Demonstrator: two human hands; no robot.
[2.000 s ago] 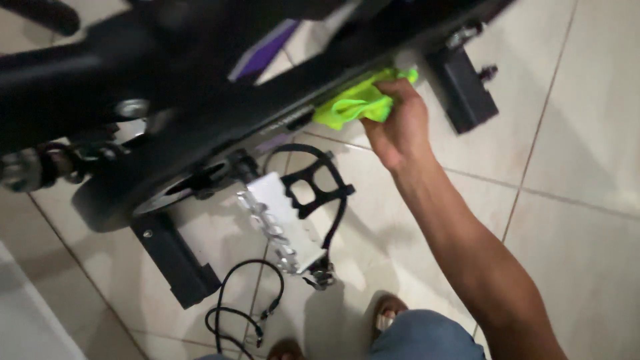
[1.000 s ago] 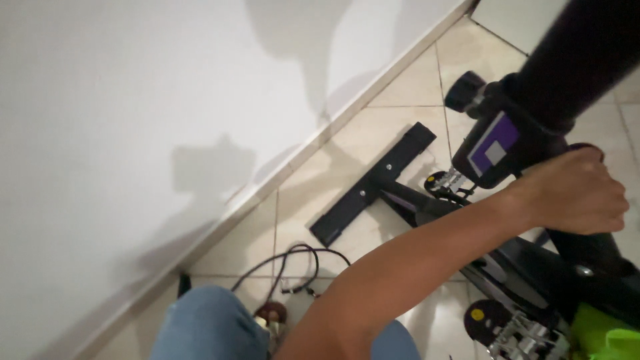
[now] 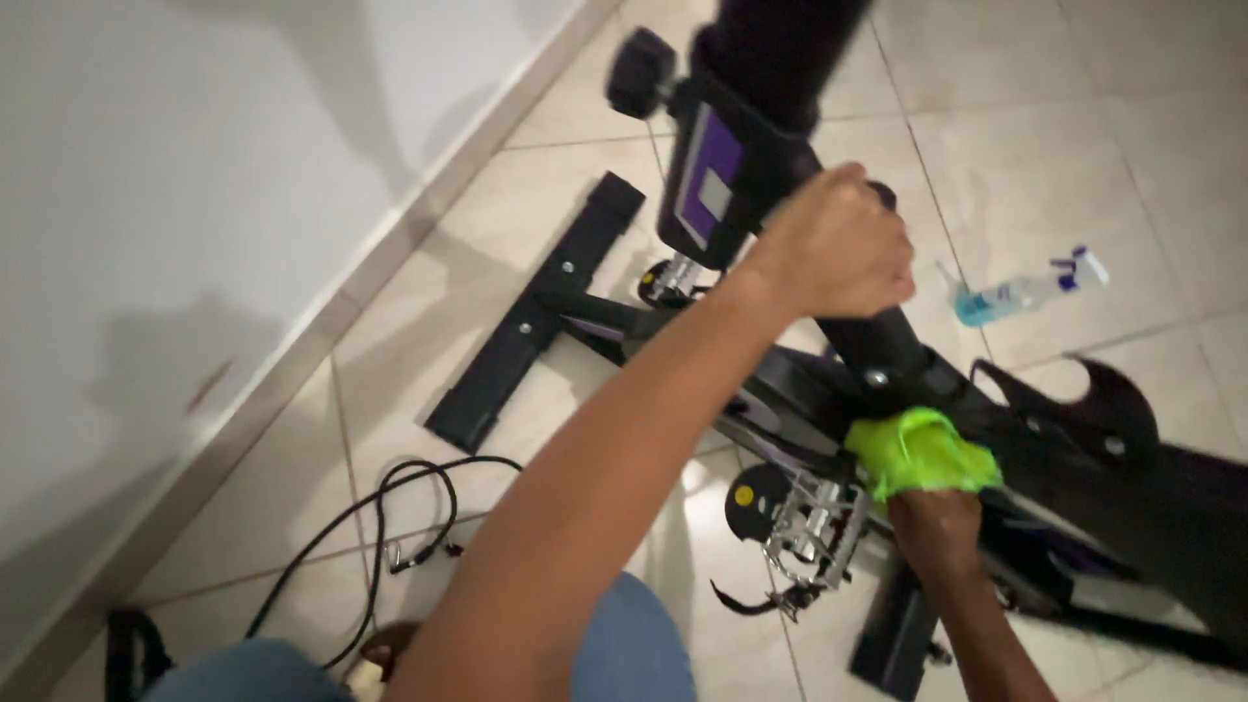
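My left hand (image 3: 838, 244) is closed around the black frame tube of a stationary exercise bike (image 3: 877, 361), just below a purple-and-black panel (image 3: 707, 180). Below and to the right, my right hand (image 3: 931, 517) holds a bright green cloth (image 3: 921, 453) against the bike's black frame. The cloth covers most of the fingers. Left of the cloth is a metal pedal (image 3: 814, 526) with a strap. A black adjustment knob (image 3: 641, 73) sticks out at the top of the bike.
A black floor stabilizer bar (image 3: 536, 312) lies near the white wall (image 3: 175, 195). Black cable (image 3: 375, 502) loops over the tiles by my legs. A clear spray bottle with blue liquid (image 3: 1019, 295) lies on the floor at right. A black curved bracket (image 3: 1102, 400) juts from the frame.
The view has swung widely since the first frame, where my right hand held the cloth lower on the bike. My left hand keeps its hold on the tube since one second ago.
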